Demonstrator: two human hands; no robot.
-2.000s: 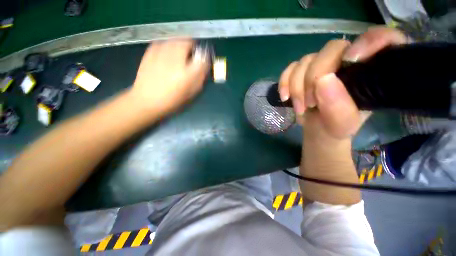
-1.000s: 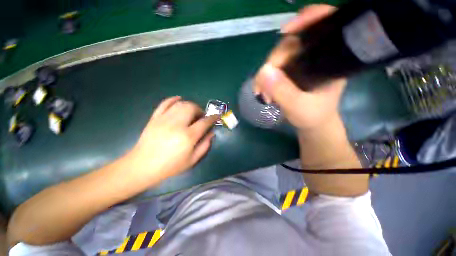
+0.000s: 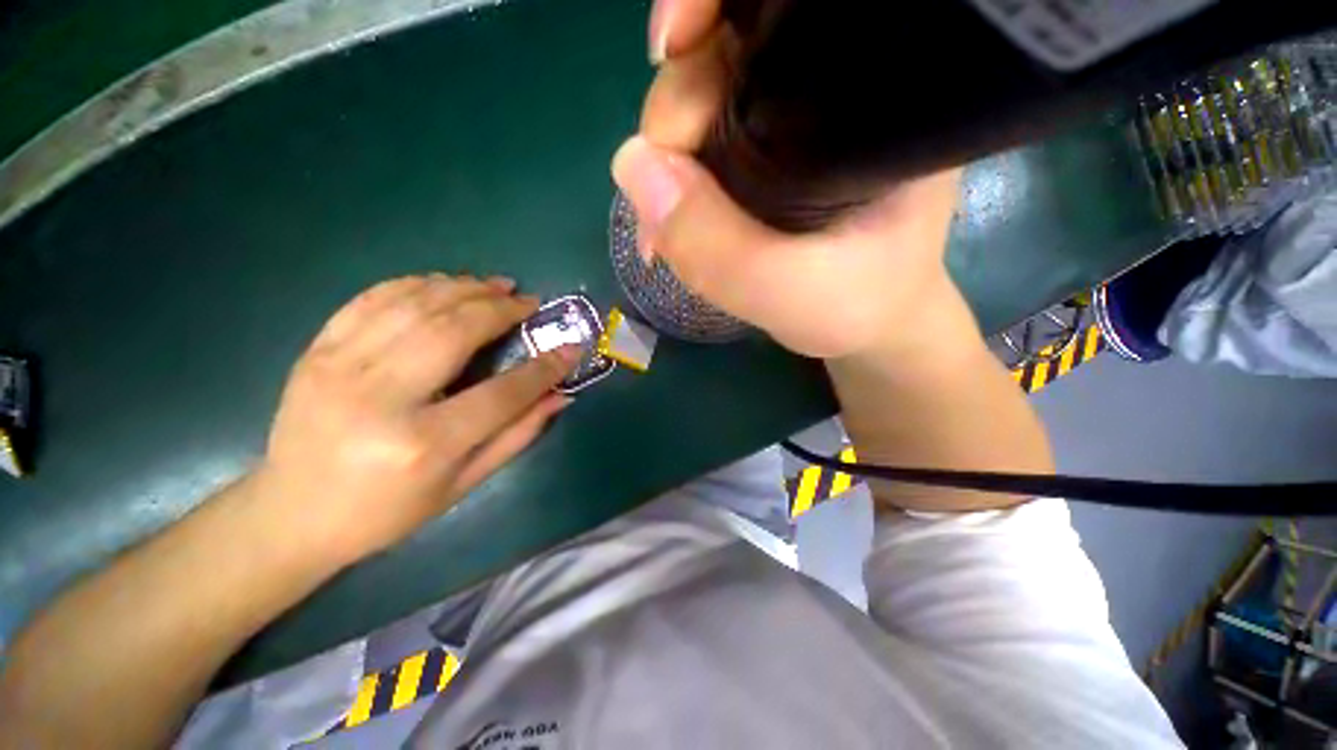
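Note:
A small square watch housing (image 3: 569,340) with a pale rim lies on the green bench. My left hand (image 3: 396,388) holds it with its fingers on the left and lower sides, one fingertip over the inside. A small battery (image 3: 628,340) with a yellow edge lies at its right side. My right hand (image 3: 792,264) is wrapped around a thick black electric screwdriver (image 3: 909,88) that fills the upper right. The driver's tip is hidden behind this hand. A round dotted screw dish (image 3: 672,293) lies partly behind the right hand.
The pale metal rail (image 3: 191,76) curves across the upper left. Another unit (image 3: 13,410) lies at the far left edge. Clear trays with yellow-dark items (image 3: 1232,139) stand at the right. A black cable (image 3: 1085,485) runs right below my right wrist. A neighbour's sleeve (image 3: 1264,286) shows at right.
The view has shifted. My left hand has gone from the rail to the housing near the dish and now holds it. The driver is still in my right hand and looks larger.

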